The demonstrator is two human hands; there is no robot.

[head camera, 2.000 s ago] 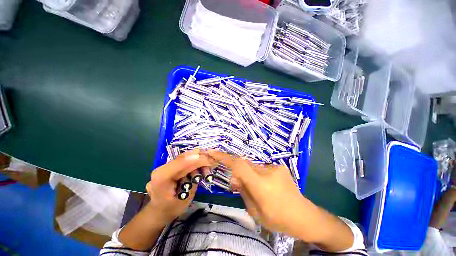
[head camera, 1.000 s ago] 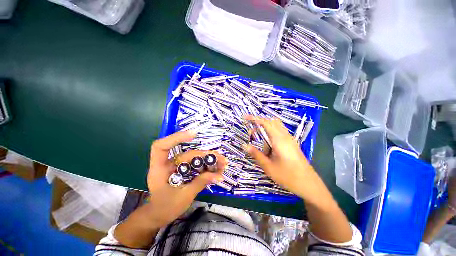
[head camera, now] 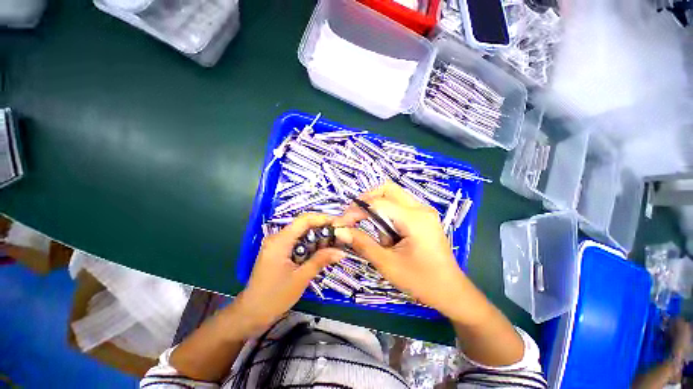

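Note:
The blue parts tray (head camera: 249, 254) lies in front of me, heaped with silver damper cylinders (head camera: 311, 171) with thin rods. My left hand (head camera: 277, 262) is closed around a bunch of cylinders (head camera: 311, 237) above the tray's near left part; their dark round ends with pale centres face me. My right hand (head camera: 422, 247) is close beside it over the tray and holds at least one cylinder (head camera: 376, 219) between thumb and fingers. The fingertips of both hands nearly meet. Part of the held bunch is hidden by the fingers.
Beyond the tray stand a lined box (head camera: 311, 64) and a filled parts box (head camera: 519, 106). At the right are divided clear bins (head camera: 566, 171), a small tilted box (head camera: 558, 266) and a blue lid (head camera: 612, 327). A phone (head camera: 486, 21) lies behind. Another person's hand (head camera: 672, 357) shows lower right.
Since a second ago my right hand has come left toward my left hand, a cylinder in its grip. The left hand's bunch has tilted. The camera view has shifted slightly.

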